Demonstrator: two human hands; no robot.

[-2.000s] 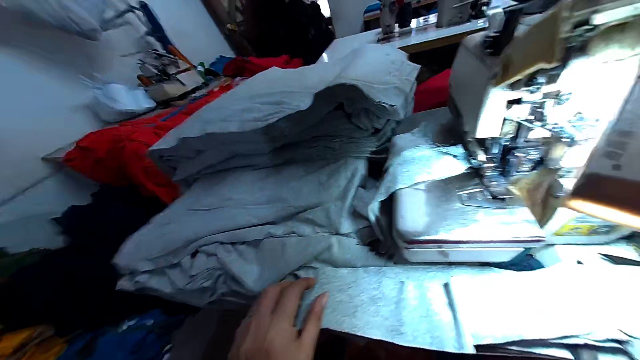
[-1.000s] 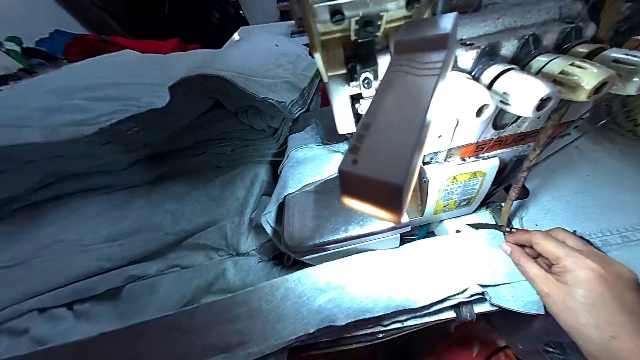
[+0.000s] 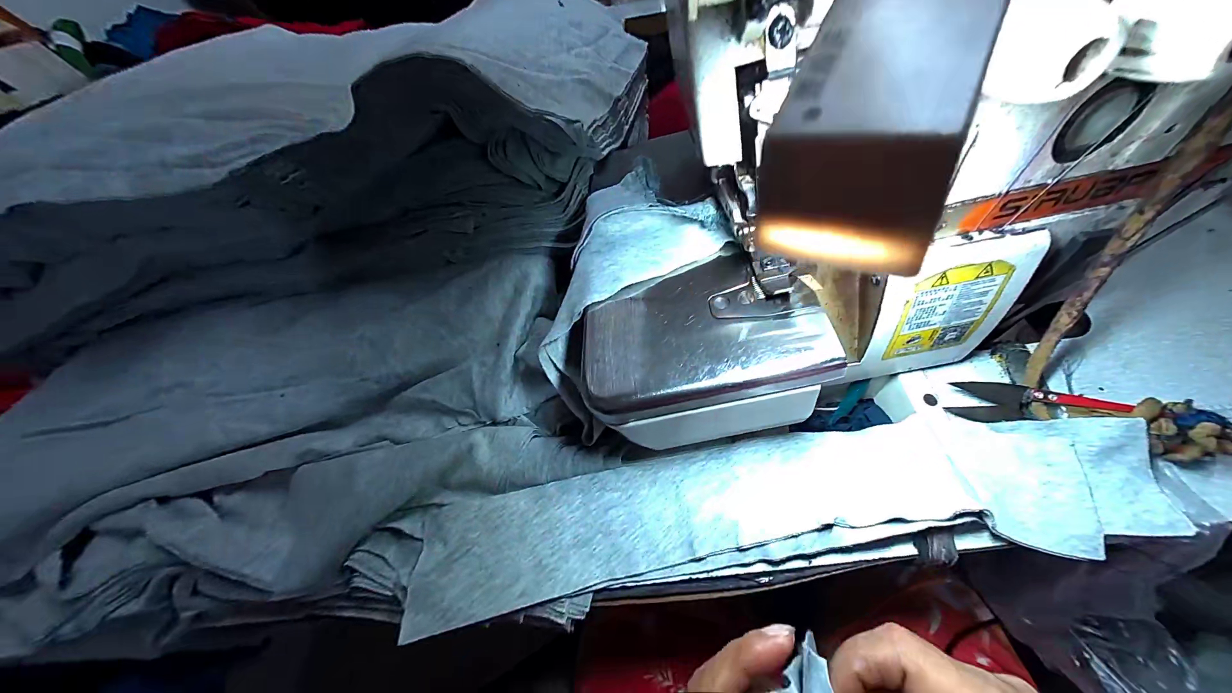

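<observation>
At the bottom edge my left hand [image 3: 746, 660] and my right hand [image 3: 900, 662] are close together, pinching a small piece of light grey fabric [image 3: 808, 666] between them; most of both hands is cut off. Above them, long light grey fabric strips [image 3: 674, 510] lie layered along the table's front edge. Behind the strips stands a Siruba sewing machine [image 3: 924, 308] with a metal work plate [image 3: 703, 337]. A grey cloth piece [image 3: 645, 236] drapes over the plate's left side. Thread snips with a red handle [image 3: 1078, 399] lie right of the machine.
A large heap of grey fabric pieces [image 3: 318, 356] fills the left side, with a thick stack [image 3: 500, 58] behind. A lit lamp [image 3: 866, 192] overhangs the work plate. Clear plastic [image 3: 1126, 645] hangs at the lower right. Red patterned cloth [image 3: 635, 645] lies below the table edge.
The right hand, one second ago at the strips' right end with the snips, is now at the bottom beside the left. The snips lie let go on the table. The view has shifted.
</observation>
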